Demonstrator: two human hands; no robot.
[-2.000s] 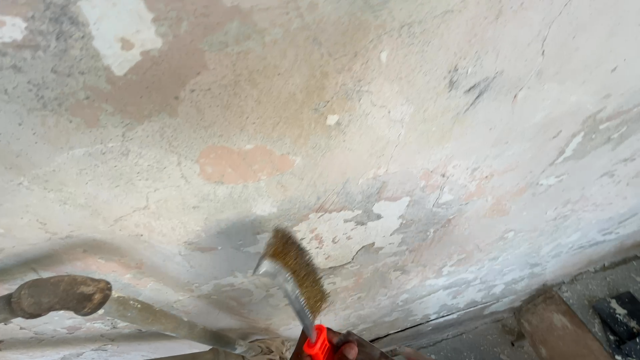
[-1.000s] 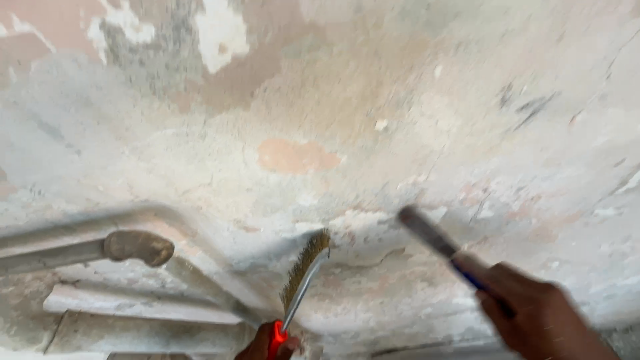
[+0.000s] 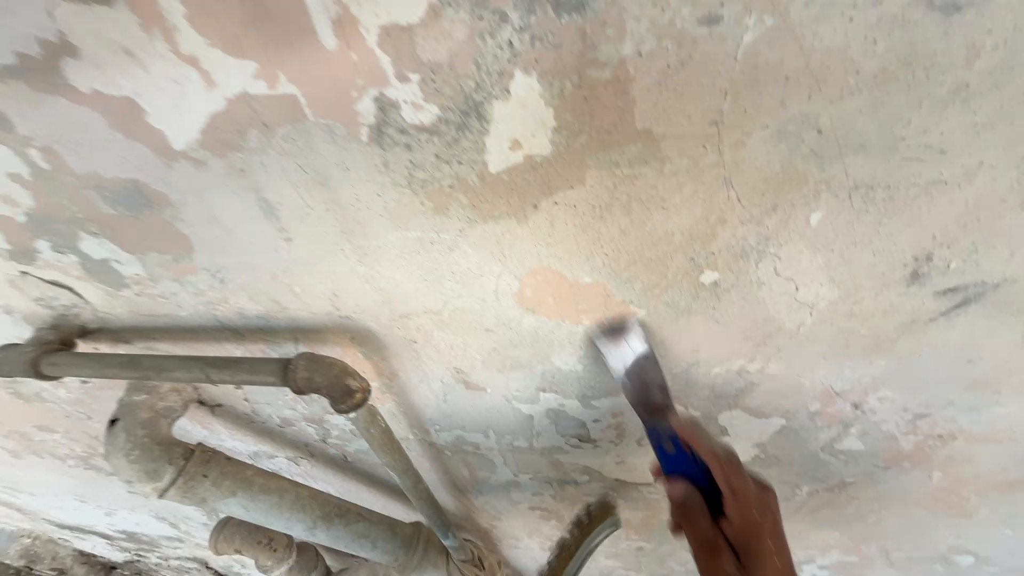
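Observation:
My right hand (image 3: 732, 504) grips the blue handle of a metal paint scraper (image 3: 640, 368). The scraper's blade rests at or close to the wall, at the lower right edge of a peach-coloured patch (image 3: 568, 296). Old paint peels in several layers across the plaster wall (image 3: 384, 232). At the bottom edge, left of my right hand, the curved head of a wire brush (image 3: 584, 536) shows its brown bristles. The brush's handle and my left hand are out of view.
A thin pipe (image 3: 168, 368) with an elbow joint (image 3: 328, 382) runs along the wall at the left, then slants down. Below it lies a thicker pipe (image 3: 296, 500) with a bend, and a short capped pipe end (image 3: 252, 544).
My right hand with the scraper, unseen two seconds ago, has come in and moved to the peach patch. The wire brush now sits lower in view, and my left hand has left the picture.

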